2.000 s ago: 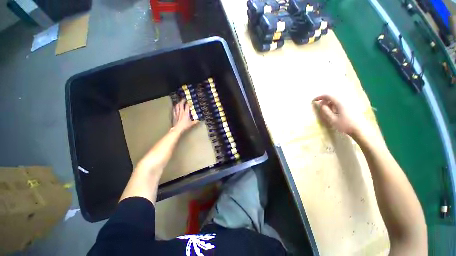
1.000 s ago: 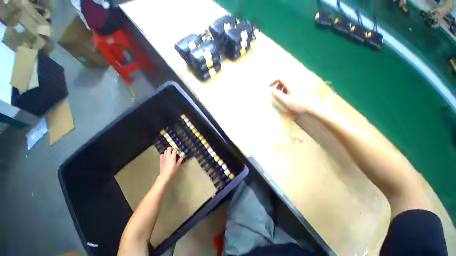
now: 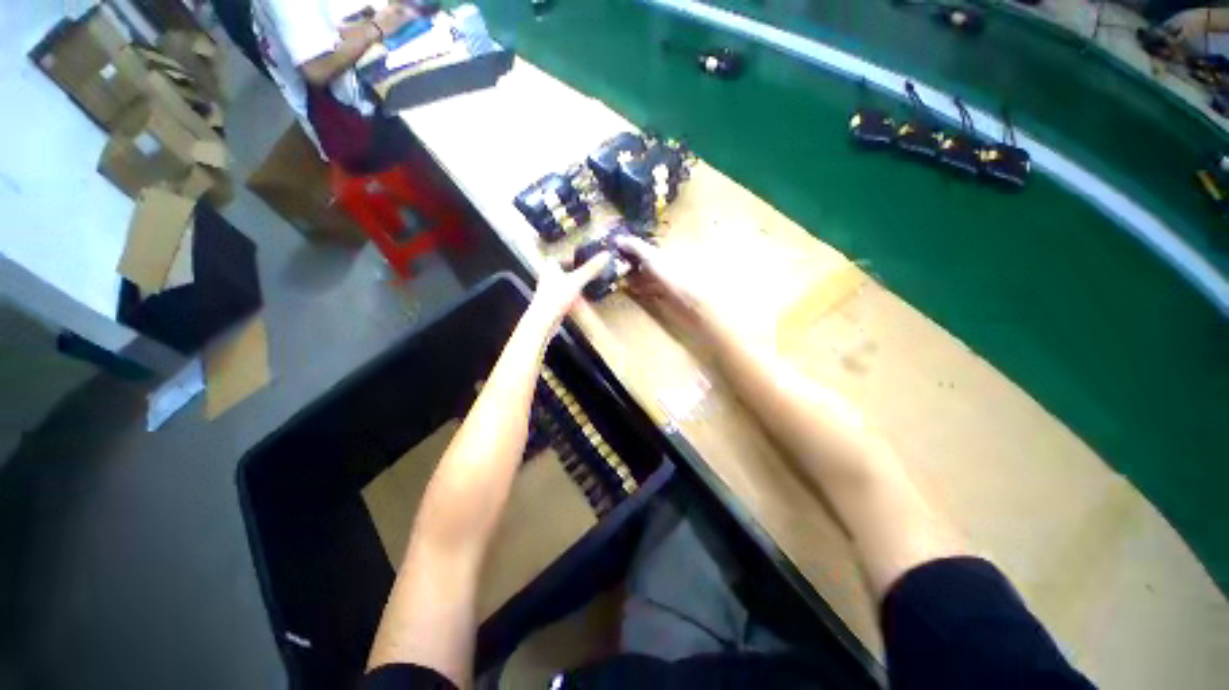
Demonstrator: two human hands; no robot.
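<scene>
My left hand (image 3: 569, 286) and my right hand (image 3: 650, 270) are together over the bench, closed around several small black corded units (image 3: 605, 264) from both sides. Behind them a pile of black units (image 3: 634, 173) with pale and yellow labels stands on the cardboard bench covering (image 3: 809, 317). In the black tote (image 3: 303, 445) beside the bench, rows of units (image 3: 582, 431) lie along the bench side on a brown cardboard pad (image 3: 411, 492). My left forearm hides part of the tote.
A green conveyor (image 3: 997, 270) with a pale rail carries several black units (image 3: 943, 146). A person in a white top (image 3: 299, 41) is at the bench's far end by a tray (image 3: 445, 74). A red stool (image 3: 394, 213) and cartons (image 3: 146, 142) stand on the floor.
My left hand has come out of the tote to the bench. My right hand has moved to the pile, and both now hold units. The view has shifted, showing the other person.
</scene>
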